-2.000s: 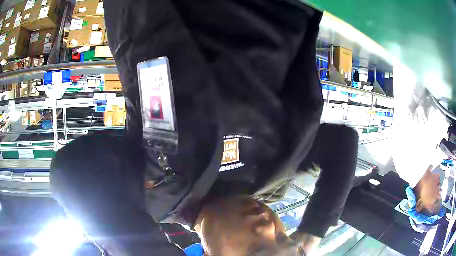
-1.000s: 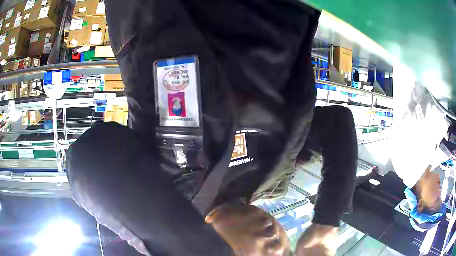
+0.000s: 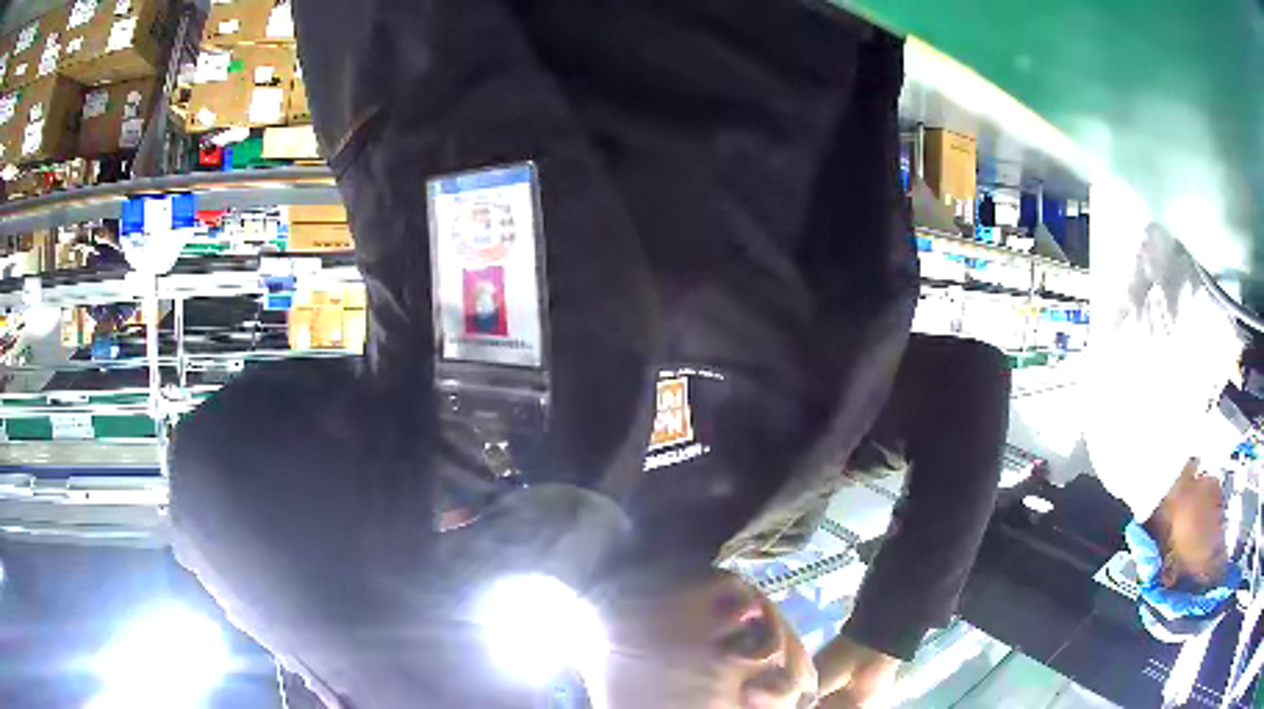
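A black jacket (image 3: pixel 721 236) fills the middle. An ID badge (image 3: pixel 487 270) in a clear holder hangs on it beside a small orange and white logo (image 3: pixel 671 416). Two black sleeves bend down towards the lower edge. A hand (image 3: pixel 859 672) shows at the end of the right-hand sleeve, blurred and cut off by the lower edge. A larger blurred bare-skin shape (image 3: pixel 714 644) lies beside it; whether it is a hand is unclear. Which hand is my left or right cannot be told, and no held object can be made out.
A green surface (image 3: pixel 1081 56) with a bright edge crosses the upper right. Another person in white (image 3: pixel 1157 374) is at the right with something blue (image 3: pixel 1185 596). Shelves with cardboard boxes (image 3: pixel 125 35) stand at upper left. Glare (image 3: pixel 153 662) covers parts of the lower left.
The sleeves and the bare-skin shapes moved apart, close together, then lower and to the right. The badge swung right and tilted slightly. A second bright glare has appeared near the lower middle.
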